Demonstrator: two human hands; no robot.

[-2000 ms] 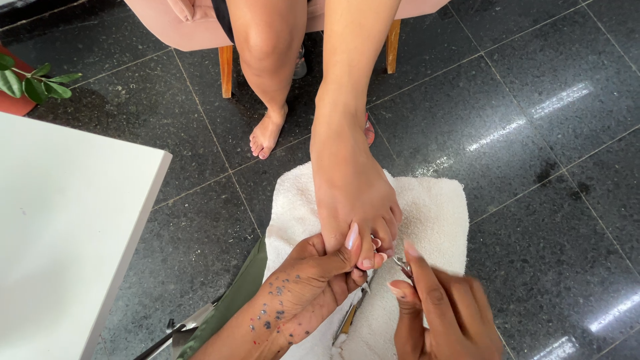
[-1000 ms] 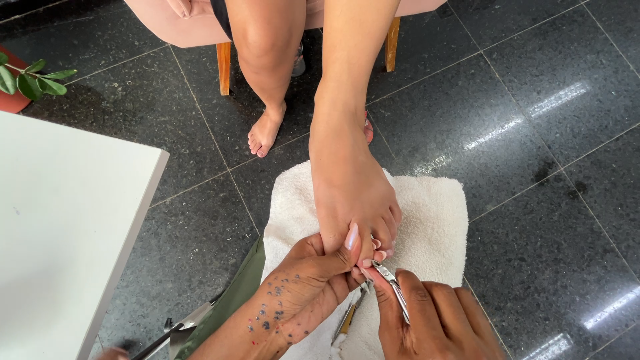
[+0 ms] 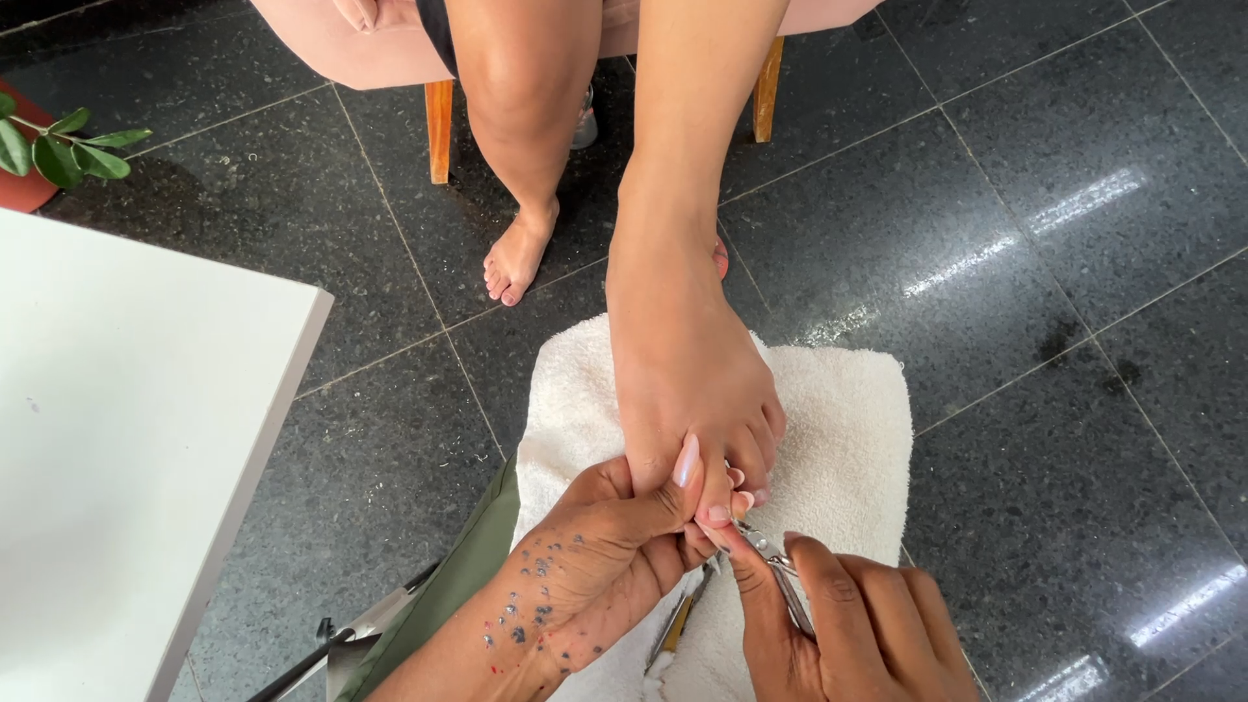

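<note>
A seated person's bare foot point(image 3: 687, 361) rests on a white towel point(image 3: 848, 409). My left hand point(image 3: 614, 546) grips its toes from below and the side, thumb on top near the big toe; dark and red polish specks mark its wrist. In my right hand point(image 3: 838, 614) is a pair of metal cuticle nippers point(image 3: 780, 570), their tip at the end of a toe beside my left fingertips. Whether the jaws touch the nail or skin cannot be made out. A metal tool with a gold-coloured part point(image 3: 673, 629) lies on the towel between my hands.
A white tabletop point(image 3: 146, 390) stands at the left, near a potted plant point(image 3: 83, 156). The person's other foot point(image 3: 520, 255) is on the dark tiled floor point(image 3: 390, 468), before a pink chair point(image 3: 341, 44) with wooden legs. A metal and black frame point(image 3: 361, 634) shows at lower left.
Two seconds ago my right hand held the nippers slightly away from the toes; since then their tip has come to the toe. My left hand keeps its hold on the foot.
</note>
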